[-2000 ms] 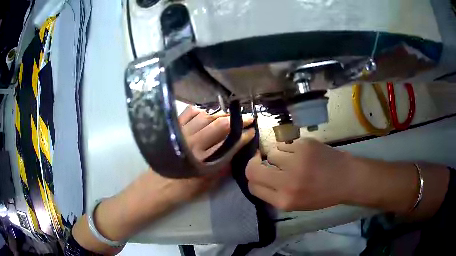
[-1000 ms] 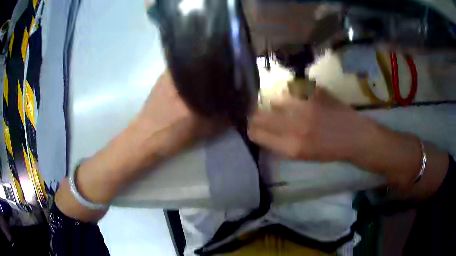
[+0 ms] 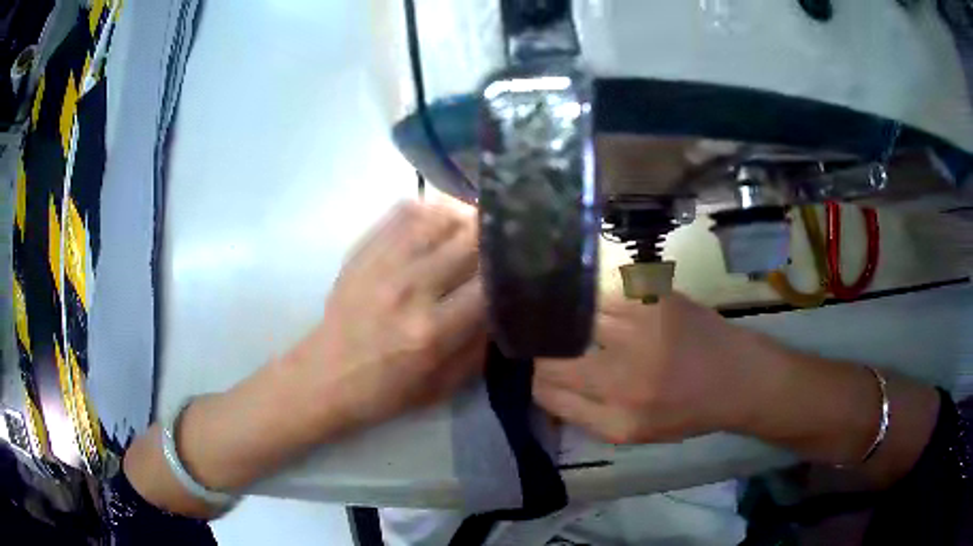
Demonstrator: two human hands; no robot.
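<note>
A black band [image 3: 520,439] runs from between my hands down over the table edge towards my lap. A grey fabric piece [image 3: 476,453] lies beside and under it. My left hand [image 3: 414,304] is bent over the work at the left, its fingertips partly hidden by the shiny metal loop [image 3: 539,213]. My right hand [image 3: 656,368] is closed at the band's right side, its fingertips also partly hidden. The needle area is hidden behind the loop and machine head [image 3: 726,53].
Scissors with a red handle loop [image 3: 854,279] and a yellow one lie to the right, behind the tension knob [image 3: 648,279]. Layered grey pieces [image 3: 126,235] lie at the left, beside a black-and-yellow taped strip [image 3: 70,251]. The white table [image 3: 256,213] surrounds the machine.
The view has shifted, showing more of the machine head. My left hand now shows more clearly, left of the metal loop. The band and grey piece have changed shape below my hands.
</note>
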